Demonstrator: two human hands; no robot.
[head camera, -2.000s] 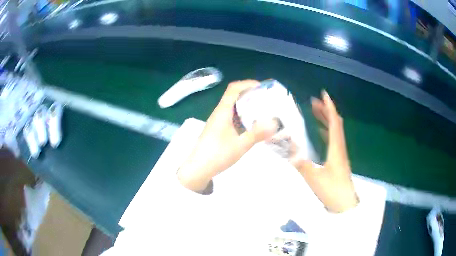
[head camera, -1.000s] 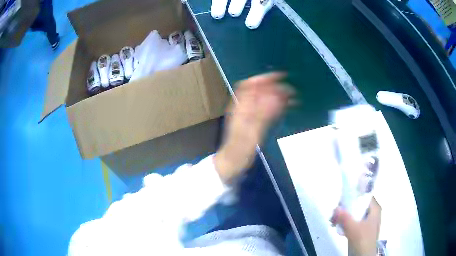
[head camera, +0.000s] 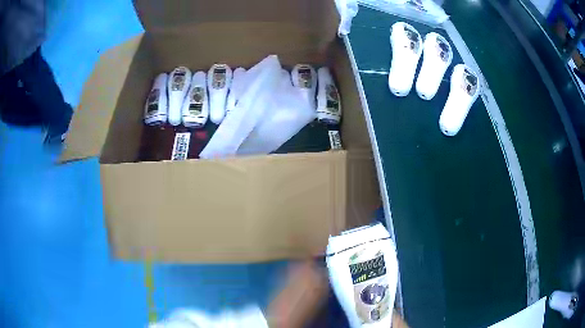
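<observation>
A white handheld device (head camera: 362, 275) stands near the bottom centre, wide head up, its dark display showing pale lit digits. Silvery oval buttons sit below the display, and its lower end is cut off by the frame's edge. My right hand (head camera: 399, 320) shows only as a bit of finger at the device's lower right side; the rest is hidden or out of view. My left hand (head camera: 298, 295) is blurred just left of the device, its fingers unclear. The corner of the white sheet (head camera: 523, 317) shows at the bottom right.
An open cardboard carton (head camera: 224, 208) at left holds several white devices and cloudy white film (head camera: 276, 115). Three devices (head camera: 433, 66) lie on the green bench. Another device (head camera: 564, 303) is on the belt at the lower right. A person's dark-clothed leg (head camera: 38, 90) is at upper left.
The view has turned left, so the carton and bench devices appear nearer the middle and the sheet has mostly left view. The held device appears further left, and my left hand is lower.
</observation>
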